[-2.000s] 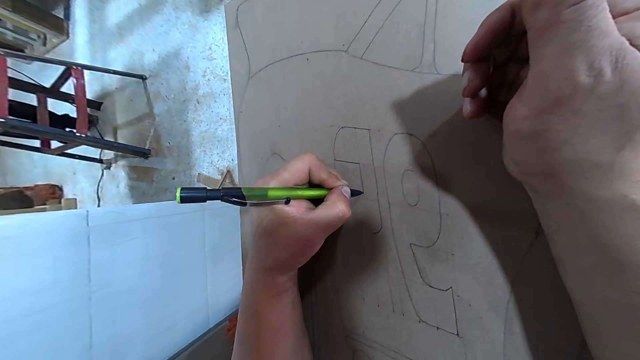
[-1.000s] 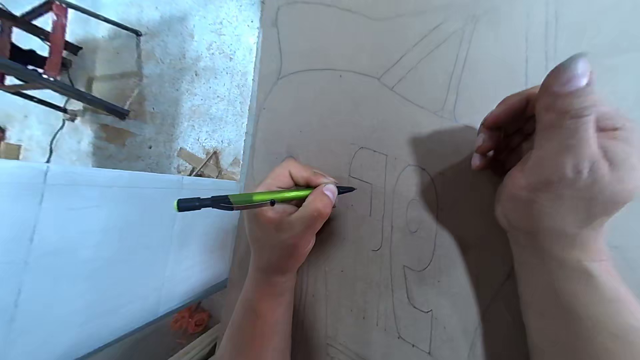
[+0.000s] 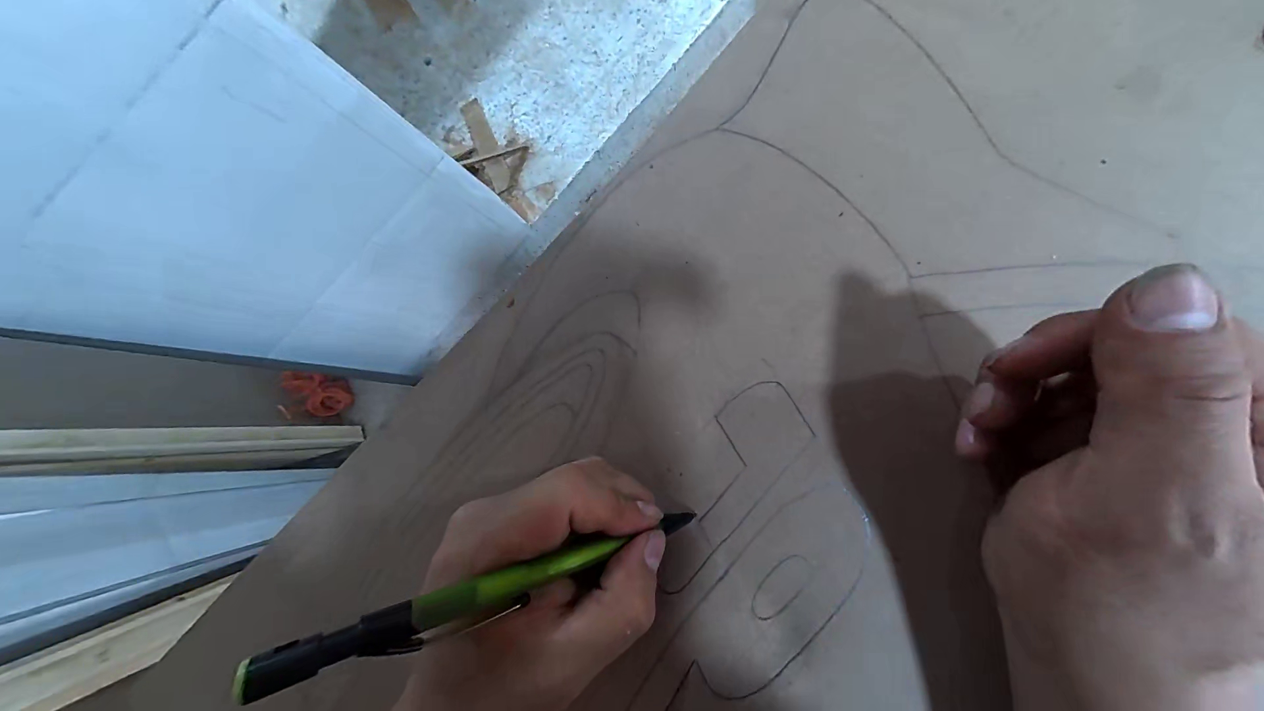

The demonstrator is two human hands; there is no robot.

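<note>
Between thumb and fingers, my left hand [image 3: 543,583] grips a green and black mechanical pencil [image 3: 494,588]. The pencil's dark tip rests at a drawn line on a flat brown board [image 3: 770,227]. Beside the tip, thin outlines form block-like digit shapes [image 3: 765,425], one with a small oval inside. Nested curved lines lie up and left of this hand. At the right, my right hand [image 3: 1116,454] is half curled with its thumb uppermost; no object shows in it, though its palm is partly hidden. Its dark shadow falls on the board.
Past the board's edge, white panels [image 3: 237,197] lie at the upper left. Wood scraps [image 3: 494,158] are on the speckled floor [image 3: 573,59]. An orange tangled bundle [image 3: 321,393] sits below the panels, near pale wooden strips [image 3: 178,444] at the lower left.
The view has turned and come closer to the board. The pencil stays in my left hand, its tip now by the lower part of the left digit's outline. My right hand remains raised at the right.
</note>
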